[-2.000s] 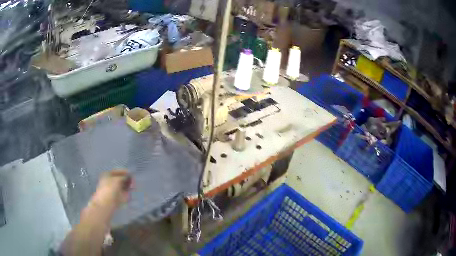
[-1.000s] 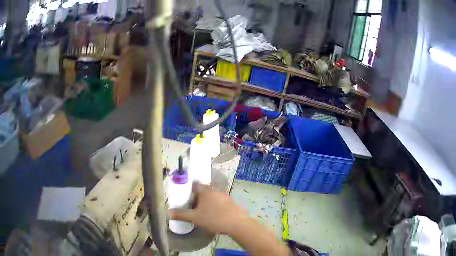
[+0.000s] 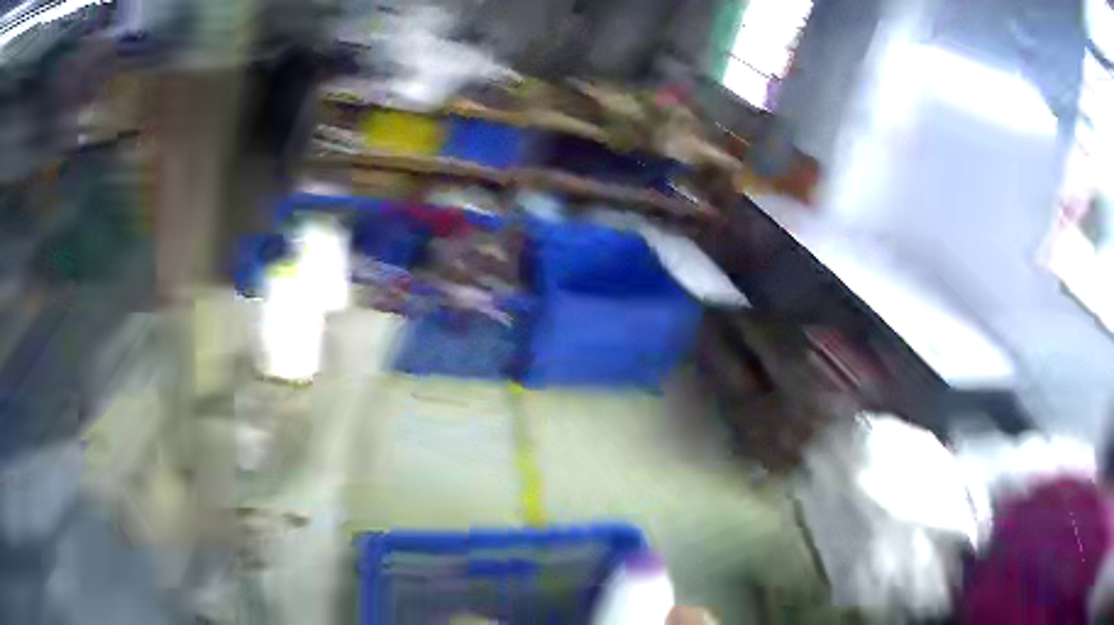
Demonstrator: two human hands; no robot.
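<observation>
A white thread cone with a purple tip is at the bottom edge, tilted and cut off by the edge. A small part of my right hand shows against its right side; the fingers are mostly out of the picture, but the cone is away from the stand and in this hand. My left hand is not in view. Two other white thread cones stand at the left, overlapping and blurred.
The view is strongly blurred. A blue crate is at the bottom centre. More blue crates stand on the floor beyond, before a wooden shelf. A blurred upright pole is at the left. White and magenta bundles are at the lower right.
The purple-tipped cone has left its place beside the other cones and is now at the bottom edge with my right hand. The view has swung right, and the machine is no longer clearly visible.
</observation>
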